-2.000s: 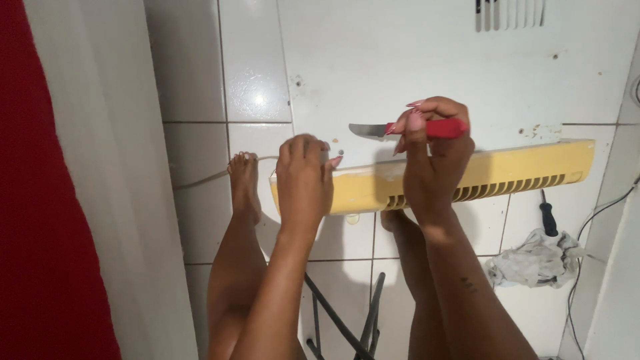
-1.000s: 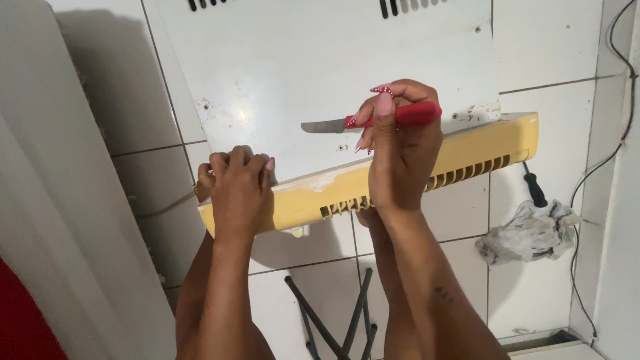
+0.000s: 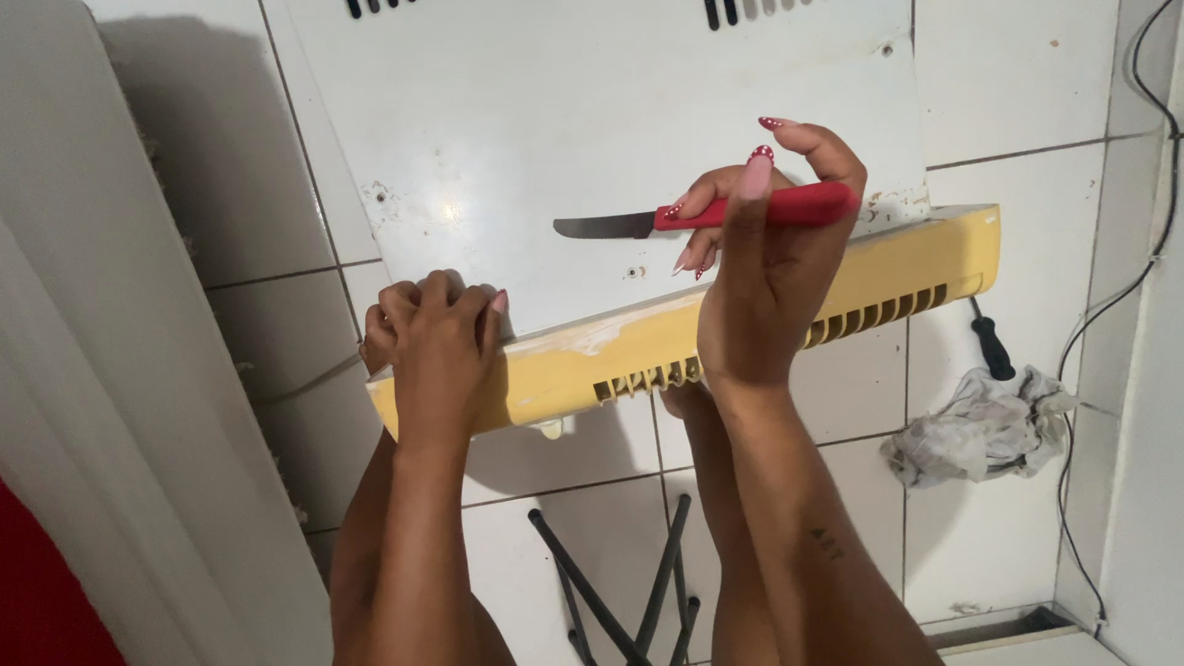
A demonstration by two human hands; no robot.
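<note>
My right hand (image 3: 772, 259) holds a knife (image 3: 758, 208) by its red handle, the serrated blade pointing left above a white metal panel (image 3: 555, 139). Its thumb lies over the handle and one finger is raised. The wrist is over a long yellow plastic piece (image 3: 592, 342) with a slotted vent, which runs along the panel's near edge. White marks show on the yellow surface. My left hand (image 3: 439, 342) rests on the left end of the yellow piece, fingers curled over its far edge; whether they grip it is partly hidden.
On the tiled floor at the right lie a black-handled screwdriver (image 3: 992, 347) and a crumpled, stained cloth (image 3: 985, 430). A dark cable (image 3: 1068, 342) runs along the right wall. Folding metal legs (image 3: 592, 592) stand between my legs. A pale upholstered edge (image 3: 120, 370) fills the left side.
The view has shifted and turned. The knife stays in my right hand, whose finger has lifted away from the handle. My left hand remains at the left end of the yellow piece.
</note>
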